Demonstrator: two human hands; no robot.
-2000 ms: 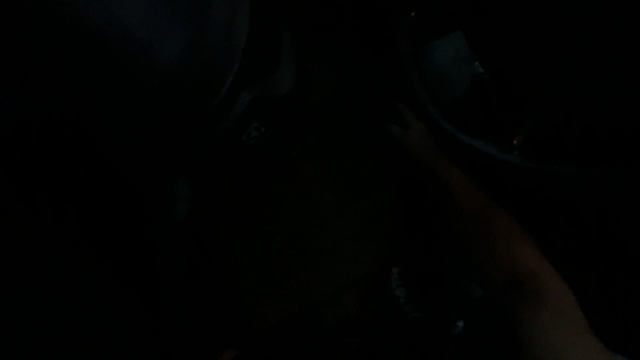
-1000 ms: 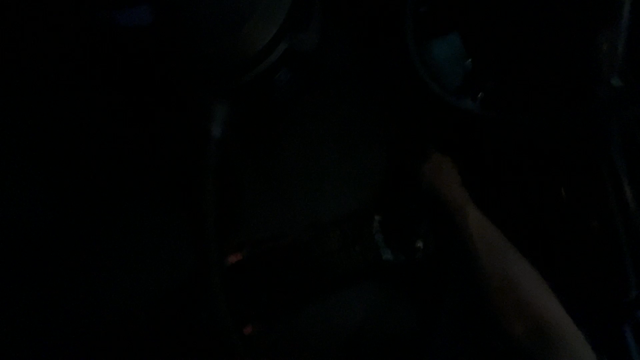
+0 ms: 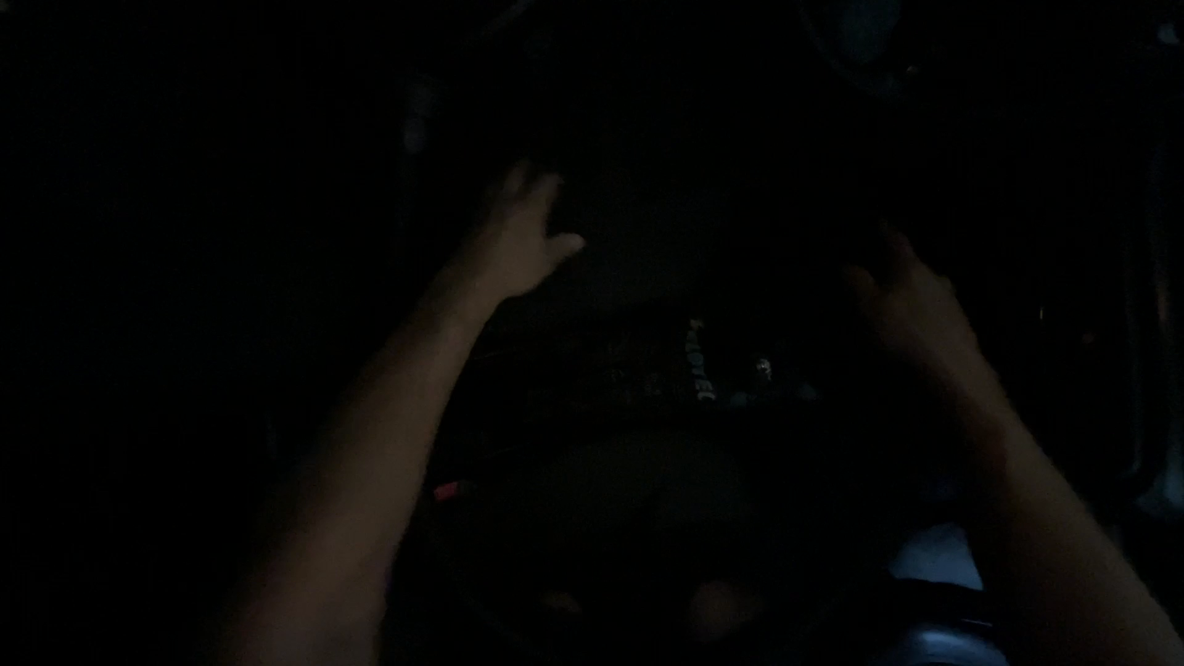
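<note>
The scene is very dark. My left hand (image 3: 527, 236) reaches forward left of centre, thumb spread from the fingers, with nothing visible in it. Below it lies a dark surface or object whose kind I cannot tell. My right hand (image 3: 911, 301) is on the right, its thumb apart from the fingers; no held thing shows. Between the hands, lower down, a dark item bears light lettering (image 3: 700, 361), with a small shiny spot (image 3: 763, 370) beside it.
A small red piece (image 3: 447, 490) lies beside my left forearm. Pale bluish surfaces (image 3: 939, 555) show at the lower right, near my right forearm. A curved dark rim (image 3: 846, 74) stands at the upper right. Darkness hides most other things.
My left hand and forearm have come into view, reaching forward. My right hand now shows farther to the right, with its fingers apart. The view has shifted.
</note>
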